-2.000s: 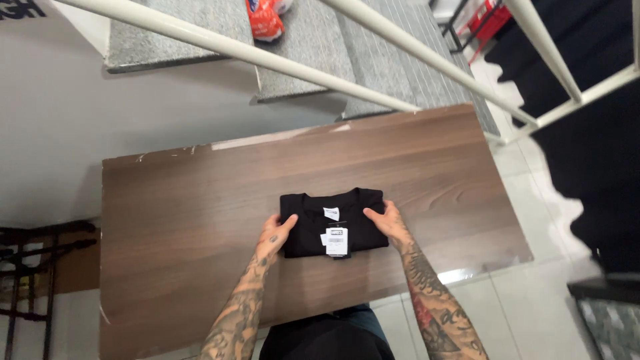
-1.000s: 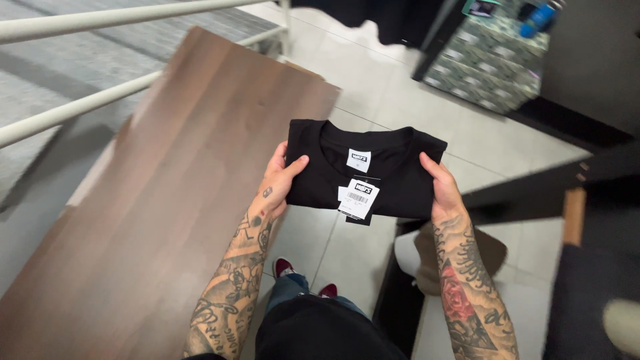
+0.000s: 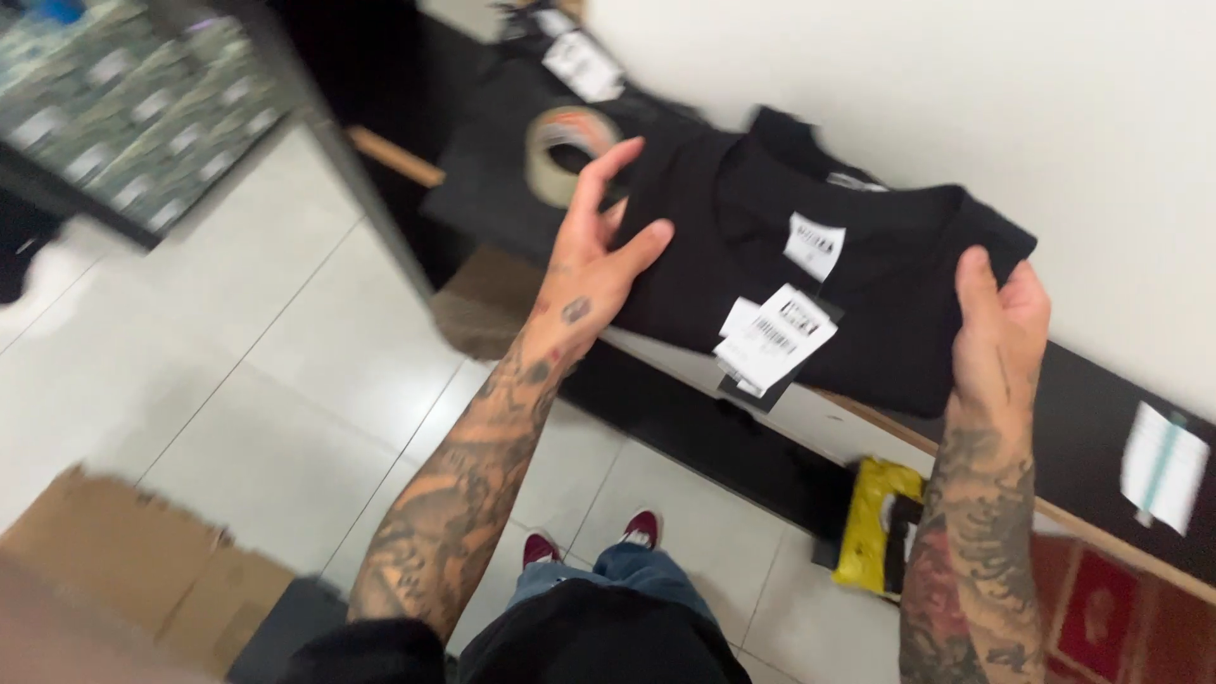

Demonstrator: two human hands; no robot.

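A folded black T-shirt (image 3: pixel 874 313) with a white neck label and white hang tags (image 3: pixel 777 337) hangs over a black shelf in front of me. My right hand (image 3: pixel 1002 328) grips its right edge, thumb on top. At its left edge is my left hand (image 3: pixel 603 247), thumb on the cloth and fingers spread; how firmly it holds the shirt I cannot tell. Just beyond the left fingers a roll of clear packing tape (image 3: pixel 546 157) lies on dark folded cloth (image 3: pixel 484 190). More black clothing with a white tag (image 3: pixel 582 66) is behind.
The black shelf (image 3: pixel 1073 427) runs along a white wall, bearing a white paper with a green strip (image 3: pixel 1164 465). Below are a yellow package (image 3: pixel 869 522) and a red box (image 3: pixel 1092 608). Cardboard (image 3: pixel 142 560) lies at lower left; patterned boxes (image 3: pixel 133 104) stand at upper left.
Both hands have carried the folded T-shirt away from the brown wooden tabletop to the black shelf by the wall. The left fingers have spread. The view has turned far to the right.
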